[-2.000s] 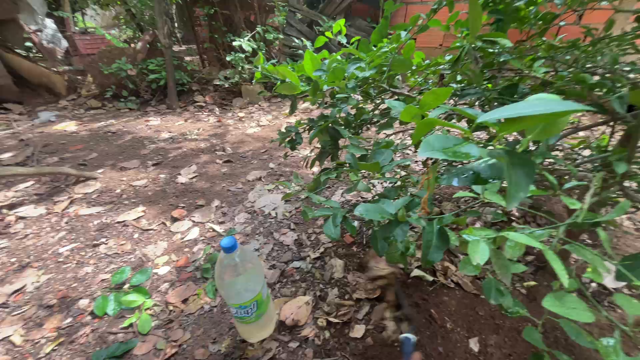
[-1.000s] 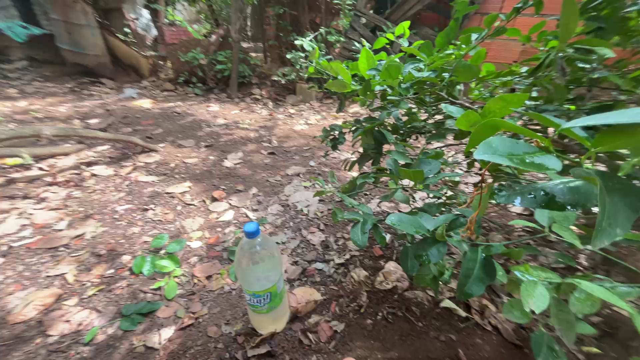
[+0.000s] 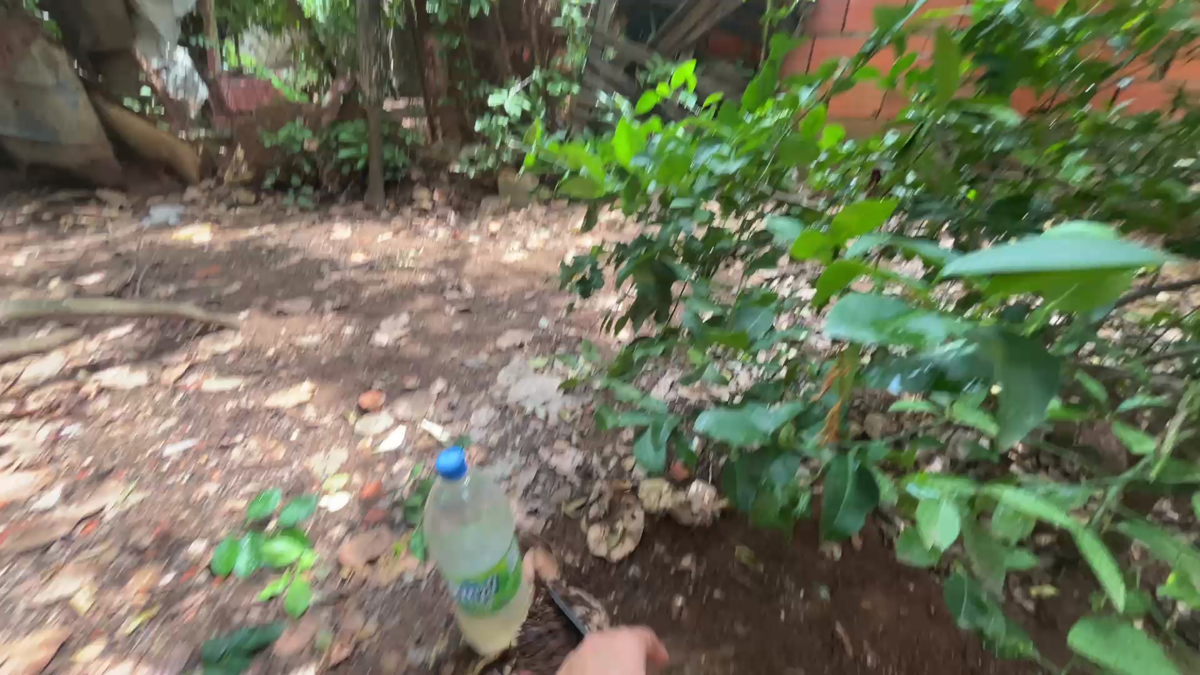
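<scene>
At the bottom edge, right of the middle, part of my right hand [image 3: 614,652] shows, closed on a thin dark tool [image 3: 566,611] that points up and left. The tool's kind cannot be told, and its handle is hidden by the hand or out of frame. Its tip lies close to the base of a plastic bottle [image 3: 473,553] with a blue cap, a green label and cloudy pale liquid. The bottle stands upright on the soil, just left of the hand. My left hand is not in view.
A leafy green shrub [image 3: 750,422] overhangs bare dark soil [image 3: 750,591] on the right. Dry leaves cover the ground, with a green sprig [image 3: 272,548] left of the bottle. A branch [image 3: 112,307] lies at far left; an orange brick wall [image 3: 844,56] stands behind.
A tool's end showed at the bottom right of the bottle two seconds ago, then was out of view. Now my right hand and the dark tool show beside the bottle.
</scene>
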